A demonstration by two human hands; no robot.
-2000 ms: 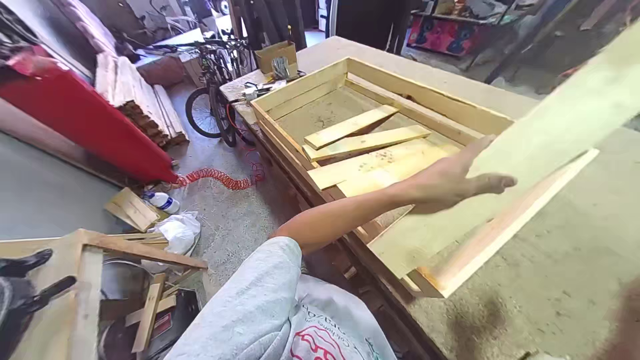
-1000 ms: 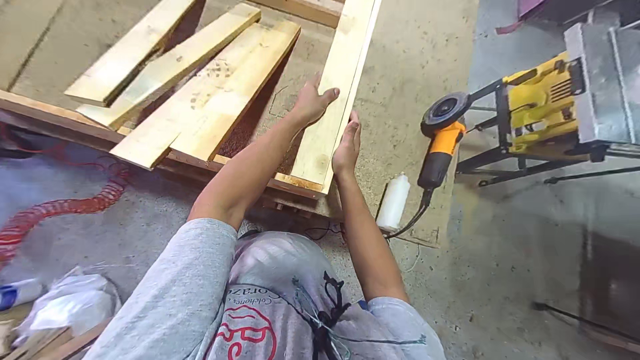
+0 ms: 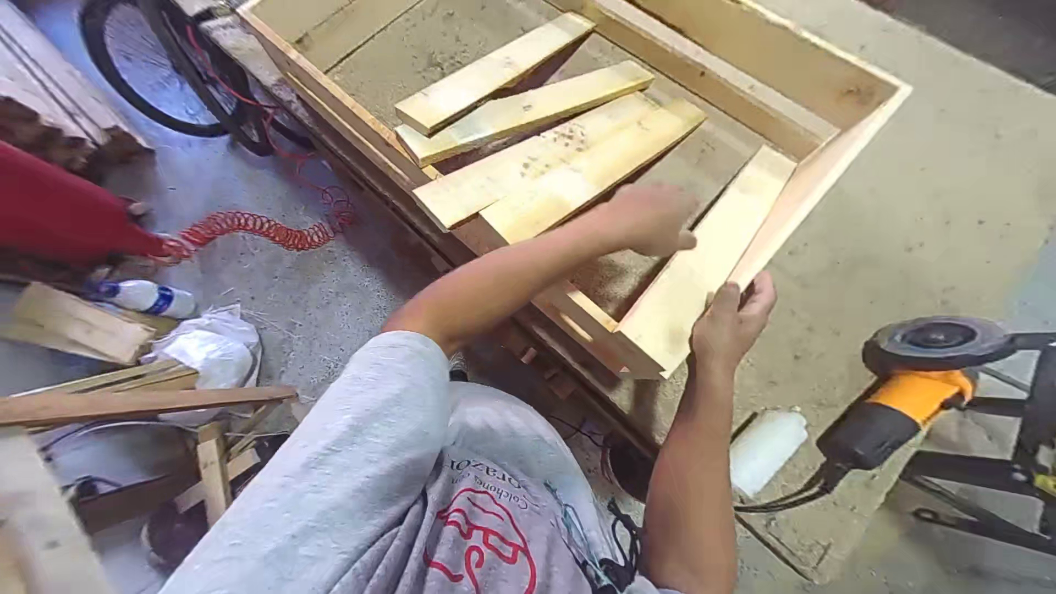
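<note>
A rectangular wooden frame [image 3: 833,190] lies on the workbench. One pale board [image 3: 709,256] rests across its near right end, along the end rail. My right hand [image 3: 733,318] holds that board and the rail at their outer edge, thumb on top. My left hand [image 3: 652,219] is over the frame just left of the board, slightly blurred, its fingers partly curled; whether it touches the board I cannot tell. Left of it, several loose boards [image 3: 528,107] lie slanted over the frame, some resting on its near rail.
An orange and black angle grinder [image 3: 907,404] and a white bottle [image 3: 769,452] lie at the right. A red coiled air hose [image 3: 264,229], a bicycle wheel [image 3: 153,66], a plastic bottle [image 3: 148,297] and wood offcuts [image 3: 82,326] are at the left.
The board, raised in my left hand two seconds ago, now lies across the frame's end. My left hand, on the board a second ago, has moved left off its top. The view has swung.
</note>
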